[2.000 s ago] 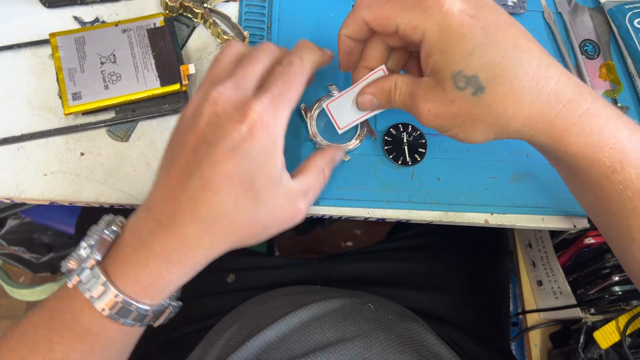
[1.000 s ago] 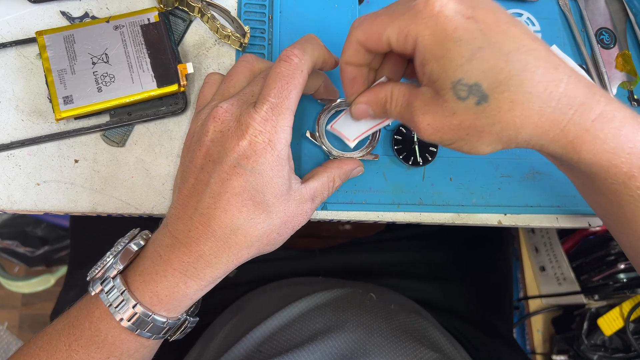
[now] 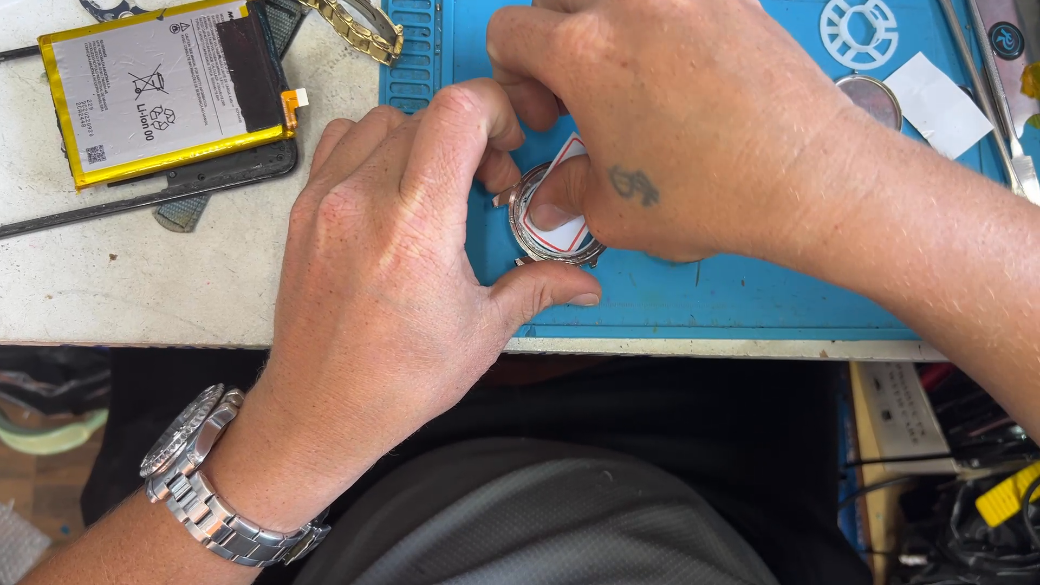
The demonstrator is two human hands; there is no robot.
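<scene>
A metal watch case (image 3: 524, 236) lies on the blue work mat (image 3: 731, 301). Inside its ring sits a white card or sticker with a red border (image 3: 562, 236), pressed by the thumb of my right hand (image 3: 682, 130). The right fingers curl above the card, and whether they grip it cannot be told. My left hand (image 3: 390, 236) curves around the case's left side, fingers above and thumb below, apart, holding nothing that shows. The black watch dial is hidden from view, likely under the right hand.
At the left, a phone battery (image 3: 154, 89) rests on a black phone frame (image 3: 236, 171). A gold watch bracelet (image 3: 357, 32) lies at the top. Right of my hand are a white plastic ring (image 3: 859, 32), a round metal-rimmed piece (image 3: 873, 97), white paper (image 3: 938, 106) and metal tweezers (image 3: 995, 106).
The red-bordered card, held in my right fingers above the case before, is now pressed inside it by my thumb. My right hand has covered the black dial seen beside the case earlier.
</scene>
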